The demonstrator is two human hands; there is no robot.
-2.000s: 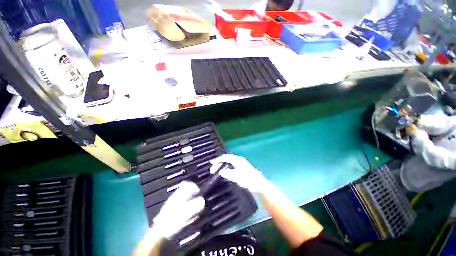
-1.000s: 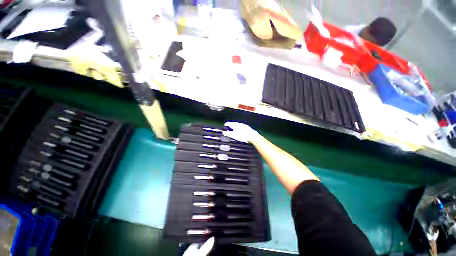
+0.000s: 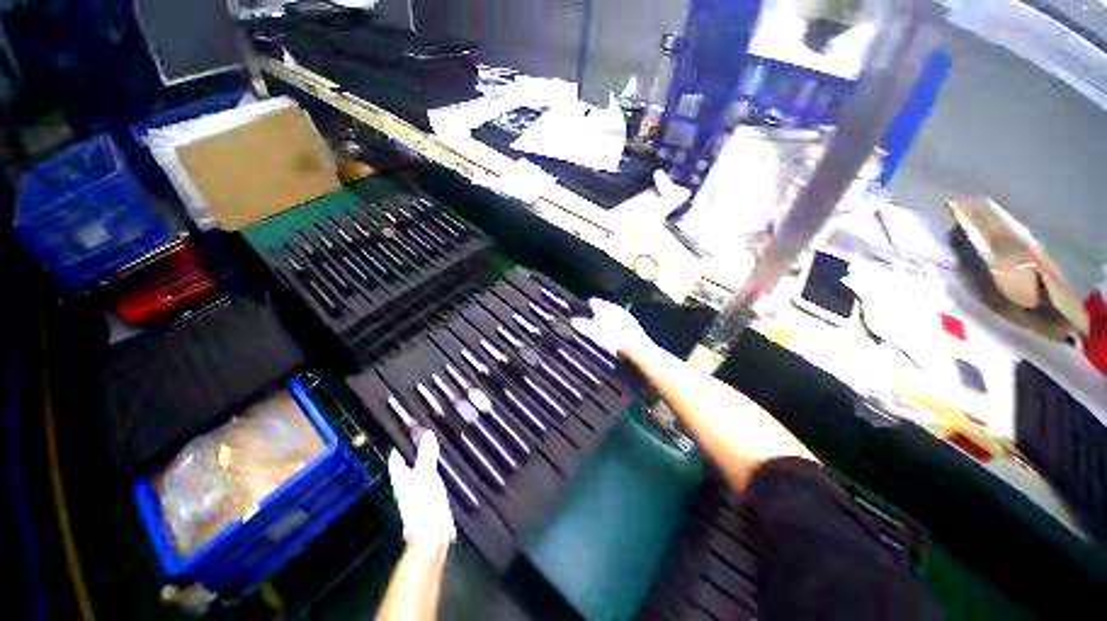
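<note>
A black slotted tray [image 3: 552, 443] lies in the middle of the view, with several black bars with silvery stripes in its slots. My left hand [image 3: 423, 491], in a white glove, is at its near left edge with thumb and fingers apart. My right hand [image 3: 613, 328], in a white glove, is at its far right edge, its fingertips hard to make out. Whether either hand grips the tray cannot be told. Another filled tray stack [image 3: 376, 273] stands beyond it. Another black tray [image 3: 704, 570] lies at the lower right, partly hidden by my right arm.
The green belt [image 3: 619, 516] shows between trays. A slanted metal post [image 3: 795, 224] stands beyond my right hand. A blue crate [image 3: 243, 485] with plastic-wrapped contents is at left, with a blue basket [image 3: 91, 212] behind. The white bench [image 3: 904, 334] holds a phone [image 3: 828, 285] and an open cardboard box [image 3: 1002, 249].
The view has swung left. My hands have moved from the tray right of the post to a filled tray left of it. The left crates have come into view.
</note>
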